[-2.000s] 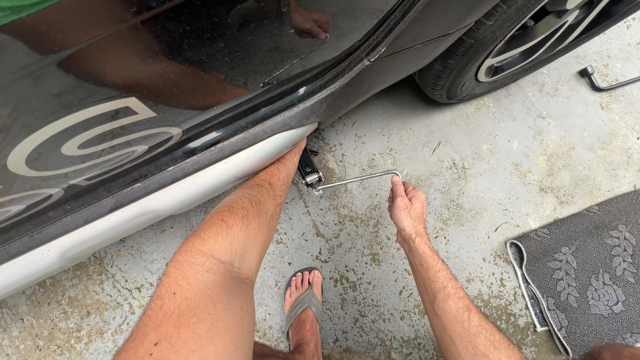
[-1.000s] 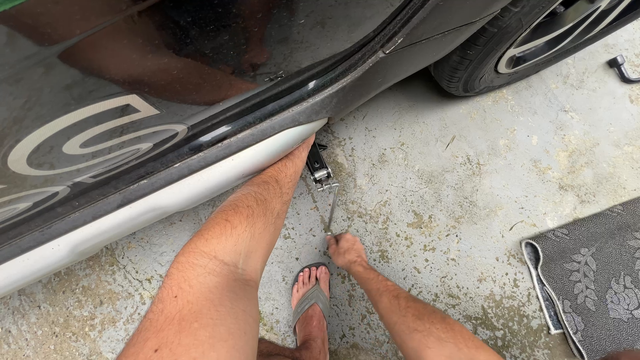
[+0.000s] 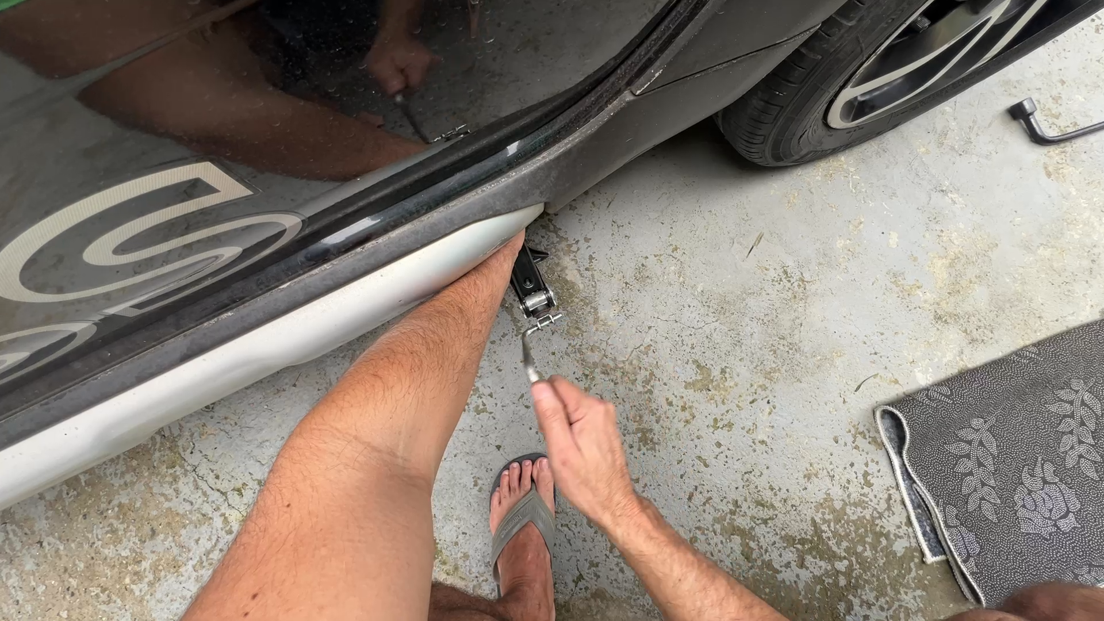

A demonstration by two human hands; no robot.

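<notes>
A black scissor jack [image 3: 530, 283] juts out from beneath the car's light-coloured sill [image 3: 345, 315]. A metal crank handle [image 3: 529, 355] is joined to the jack's end by a small metal link. My right hand [image 3: 582, 435] is closed around the near end of this crank, just above my sandalled foot. My left forearm reaches under the sill beside the jack, and my left hand is hidden there. The dark car door [image 3: 259, 112] reflects my arms and the crank.
A car wheel [image 3: 811, 95] stands at the upper right. Beyond it a lug wrench [image 3: 1039, 125] lies on the worn concrete floor [image 3: 742, 285]. At the lower right is a folded grey patterned mat [image 3: 1009, 483]. My foot in a grey flip-flop [image 3: 524, 517] rests below the jack.
My right hand first moved left and toward my foot with the crank, then a little toward the jack. The crank, which pointed right two seconds ago, now points down toward me. My left arm stays under the sill.
</notes>
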